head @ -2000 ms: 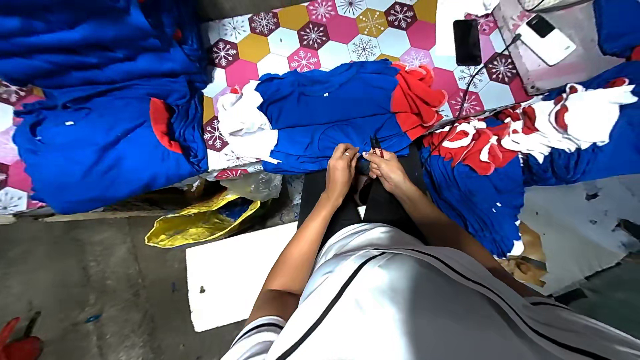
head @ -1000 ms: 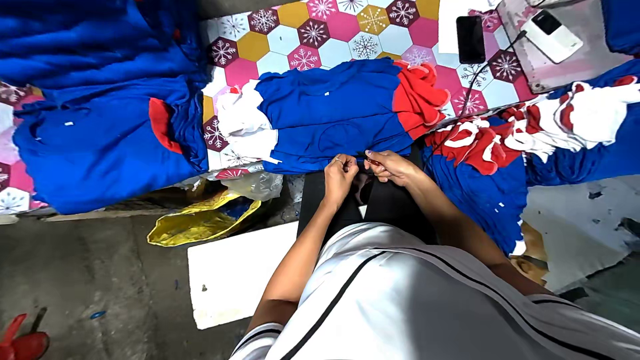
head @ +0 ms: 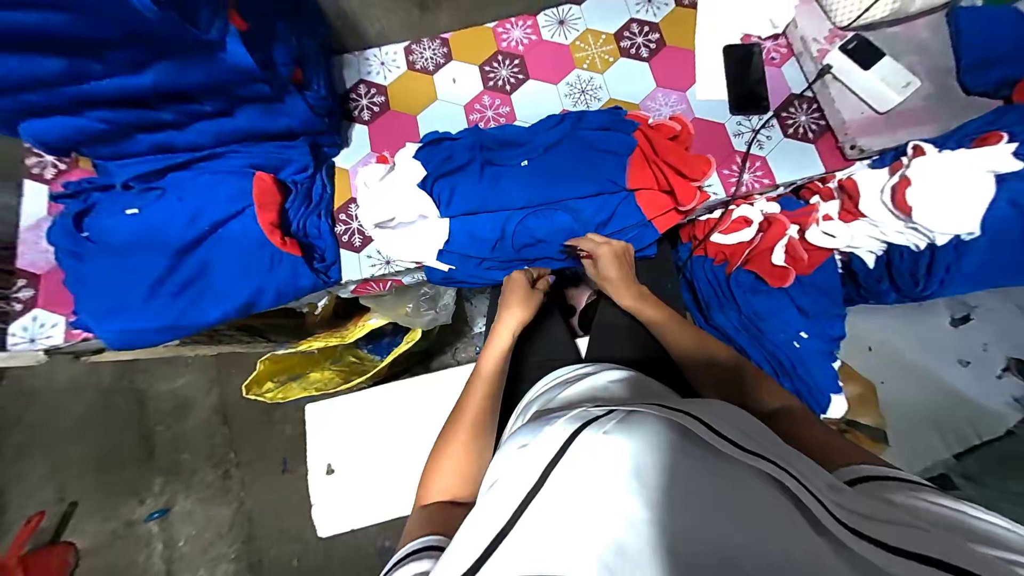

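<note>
Blue fabric garments with red and white parts lie stacked before me on the patterned table cover. My left hand is at the near edge of this stack, fingertips pinched together; whether it grips the fabric's edge is too small to tell. Just right of it, my right hand rests over the near edge of the blue cloth, with a small dark tool at its fingers, mostly hidden. Red cloth parts are at the stack's right end, white cloth parts at its left.
More blue garments are piled at left, others hang over the edge at right with red and white pieces. A black phone and a white device with a cable lie behind. A yellow bag is below the table's edge.
My hands were close together at the cloth's near edge; now they are slightly farther apart, the right one reaching over the blue cloth. The dark tool showed upright in my right hand two seconds ago.
</note>
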